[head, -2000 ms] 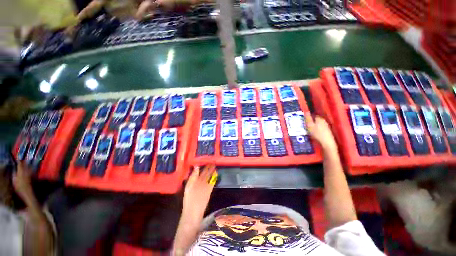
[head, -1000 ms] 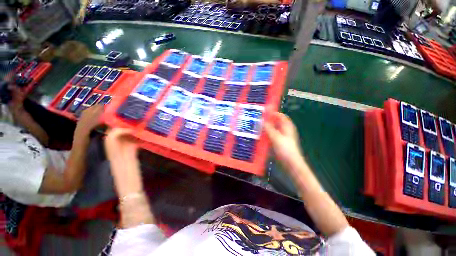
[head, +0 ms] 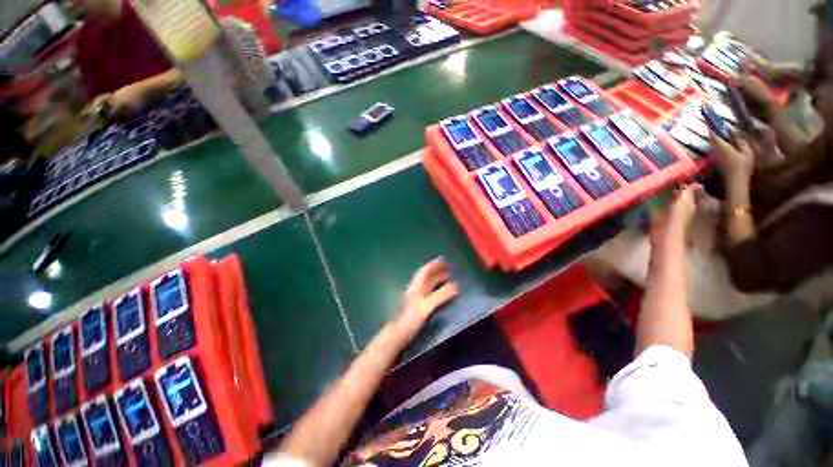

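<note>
A stack of red-orange trays (head: 539, 239) lies at centre right, with two rows of keypad phones (head: 546, 182) on top, screens lit. My left hand (head: 427, 290) is empty with fingers apart, over the green worktop left of this stack. My right hand (head: 680, 208) is at the stack's near right corner; it is small and blurred, and whether it grips the tray cannot be told. Another stack of red trays (head: 239, 342) with lit phones (head: 187, 406) is at the lower left, cut off by the picture's edge.
A loose phone (head: 373, 118) and a dark object (head: 49, 253) lie on the green surface. A grey post (head: 228, 109) stands at left centre. Another person's hands (head: 731, 160) hold phones at right. Red trays (head: 630, 32) are stacked behind. A red tray (head: 557, 342) is below the bench edge.
The view has turned right. My hands have let go of the tray they held at the left and are now apart, the left over the worktop, the right beside the right-hand stack.
</note>
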